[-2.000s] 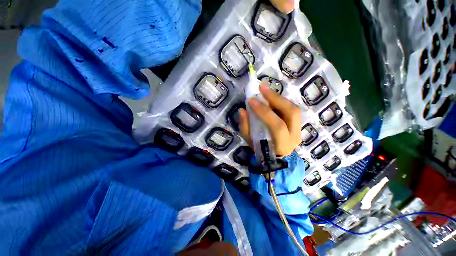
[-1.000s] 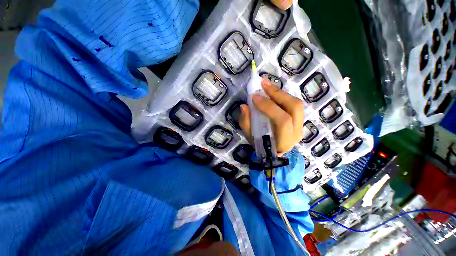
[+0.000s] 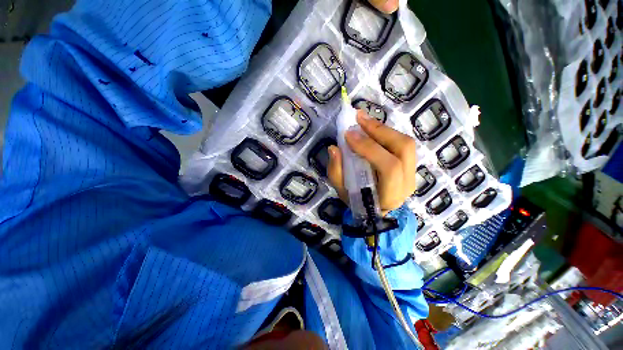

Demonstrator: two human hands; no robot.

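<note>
My right hand (image 3: 379, 160) holds a white pen-like dispensing syringe (image 3: 355, 154) with a black rear fitting. Its pale-yellow tip is at the lower right rim of a black rounded-square watch housing (image 3: 320, 72); contact cannot be told. The housing lies in a whitish blister tray (image 3: 236, 123) with rows of similar housings, set slanting before me. My hand and the syringe hide part of the middle rows. Of my left hand (image 3: 386, 4) only a fingertip or thumb shows, gripping the tray's upper edge; the rest is cut off or hidden.
A beige tube (image 3: 391, 290) trails from the syringe along my sleeve. At lower right are a black controller (image 3: 514, 229) with a red display, a perforated blue panel (image 3: 478, 239) and a blue hose (image 3: 519, 307). Crumpled clear film (image 3: 529, 89) and another tray of housings (image 3: 570, 102) lie at right.
The syringe's rear end and my right hand have shifted slightly right. The tip has dipped a little from its position one second ago, staying by the same housing. The tray is almost unmoved.
</note>
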